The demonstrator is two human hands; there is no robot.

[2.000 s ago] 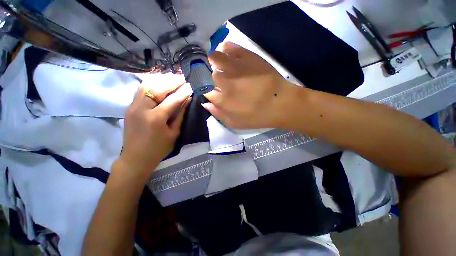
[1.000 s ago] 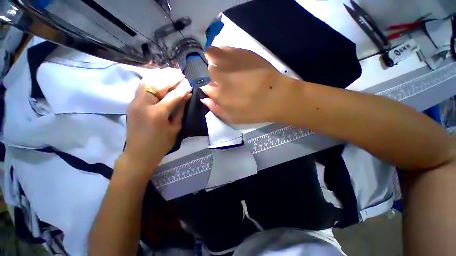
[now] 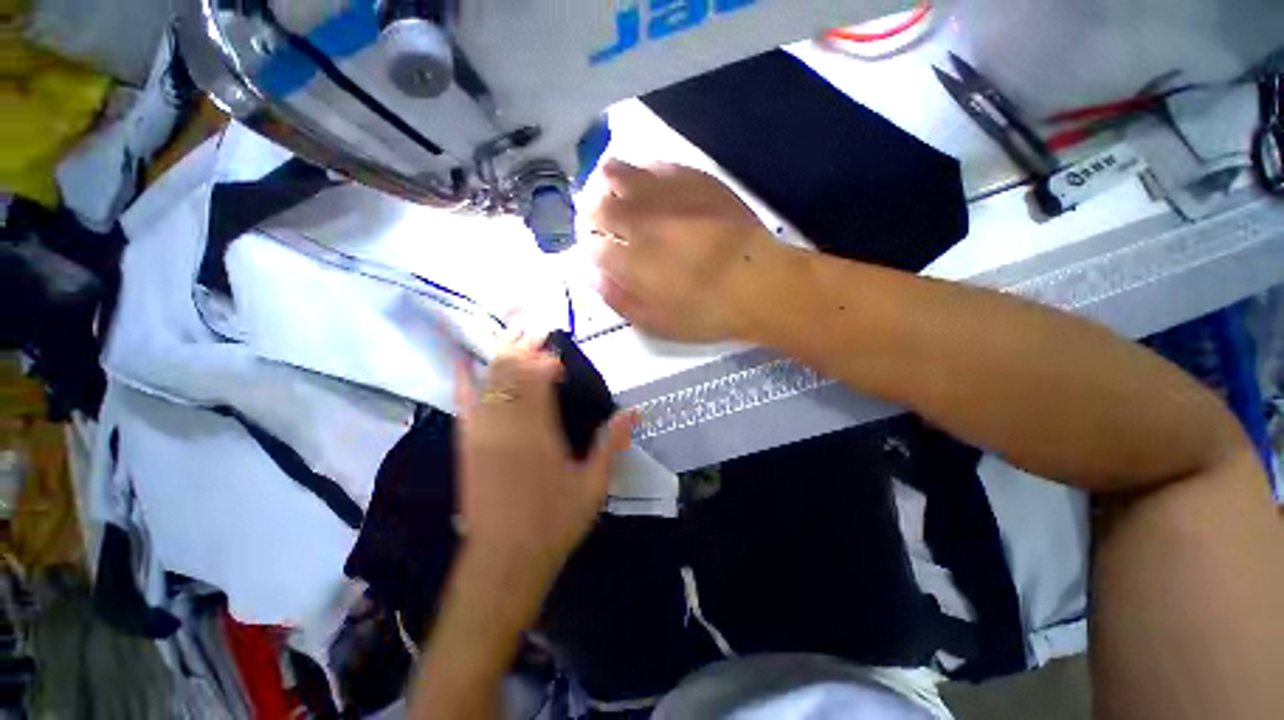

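Note:
A white garment panel with narrow black stripes (image 3: 338,303) spreads left of the needle. A black fabric piece (image 3: 580,397) lies by the table's front edge, with a small white piece (image 3: 641,485) hanging below it. My left hand (image 3: 528,443), blurred, is over the black piece with fingers spread; whether it grips the cloth is unclear. My right hand (image 3: 676,253) rests on the table right of the needle area, fingers curled; what is under them is hidden. The grey-blue cylinder (image 3: 551,218) hangs beside the brightly lit foot of the sewing machine (image 3: 563,49).
A black cut panel (image 3: 831,155) lies behind my right forearm. Thread snips (image 3: 1000,120), a red-handled tool (image 3: 1105,116) and black looped handles (image 3: 1272,134) lie at the right. The ruler tape (image 3: 746,394) runs along the front edge. Cloth heaps lie left and below.
My left hand has moved away from the needle, down and right towards the table's front edge, and the black piece has shifted with it. The view has tilted, showing more of the machine head.

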